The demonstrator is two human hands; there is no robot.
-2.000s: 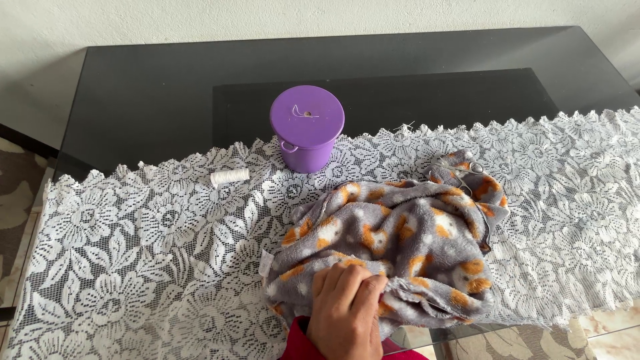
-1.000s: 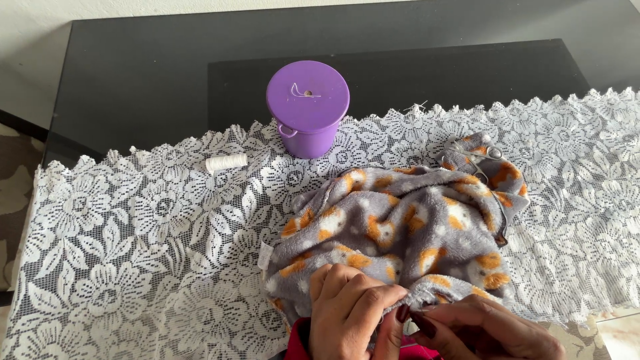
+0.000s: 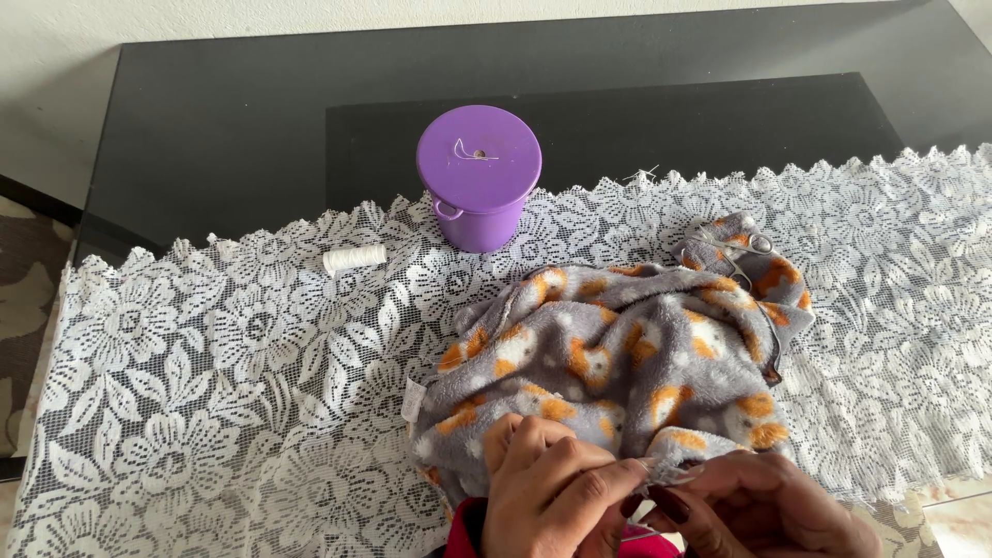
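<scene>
A grey fleece cloth with orange and white patterns (image 3: 620, 349) lies bunched on the lace. At its near edge, my left hand (image 3: 550, 484) pinches the fabric between thumb and fingers. My right hand (image 3: 763, 504) meets it there, thumb and forefinger closed on the same edge. A thin, shiny length shows just below the fingertips; whether it is a needle or thread I cannot tell. Small metal scissors (image 3: 736, 260) rest on the far right fold of the cloth. A white thread spool (image 3: 355, 257) lies on its side left of a lidded purple plastic container (image 3: 480, 186).
A white floral lace cloth (image 3: 178, 442) covers the near part of a glossy black table (image 3: 232, 132). A loose piece of white thread (image 3: 465, 151) lies on the container's lid. Behind the table rises a pale wall (image 3: 387, 12).
My right hand, not in view two seconds ago, has come to the cloth's near edge beside my left hand. The container and spool have stayed in place on the lace.
</scene>
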